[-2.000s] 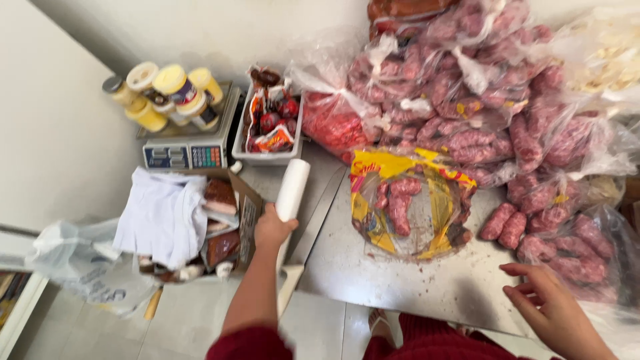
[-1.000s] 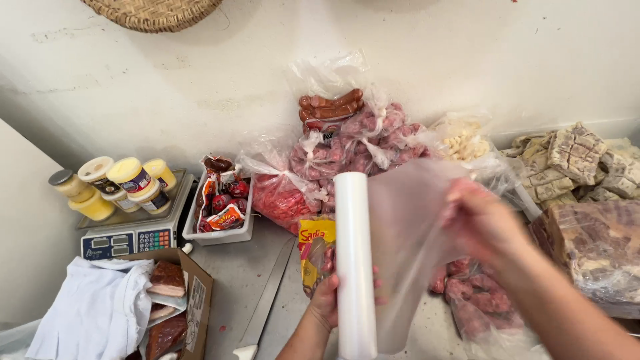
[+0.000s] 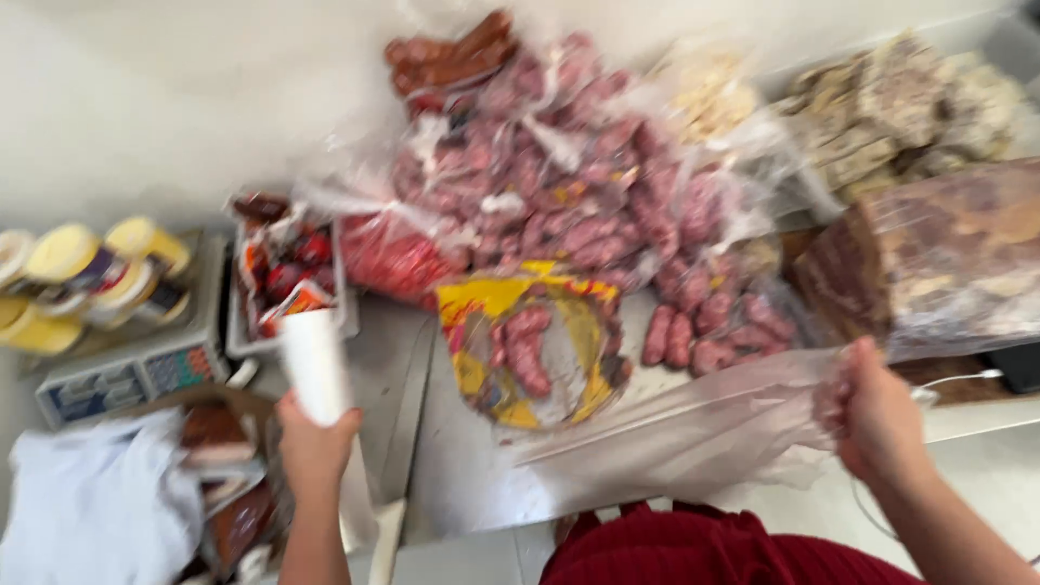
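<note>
My left hand [image 3: 317, 443] grips a roll of clear plastic bags [image 3: 315, 366] that stands tilted near the metal table's front left. My right hand [image 3: 881, 414] holds the gathered end of a clear plastic bag [image 3: 691, 443], stretched out over the table's front edge. Whether that bag is still joined to the roll cannot be told. Between my hands lies a yellow printed plastic wrapper [image 3: 479, 301] with a few raw sausages [image 3: 528, 349] on it. Behind it is a large heap of bagged raw sausages [image 3: 569, 187], with loose links [image 3: 668, 335] at its front right.
At the left are a digital scale [image 3: 138, 374] bearing tubs [image 3: 69, 256], a white tray of packets [image 3: 349, 305], and a cardboard box with white cloth [image 3: 97, 496]. A long knife [image 3: 410, 406] lies beside the wrapper. Wrapped meat [image 3: 967, 252] and a dark phone [image 3: 1020, 366] are at the right.
One second ago the roll stood upright before me with plastic pulled up from it; now the roll is farther left and the bag stretches low to the right. Two seconds ago my right hand was empty.
</note>
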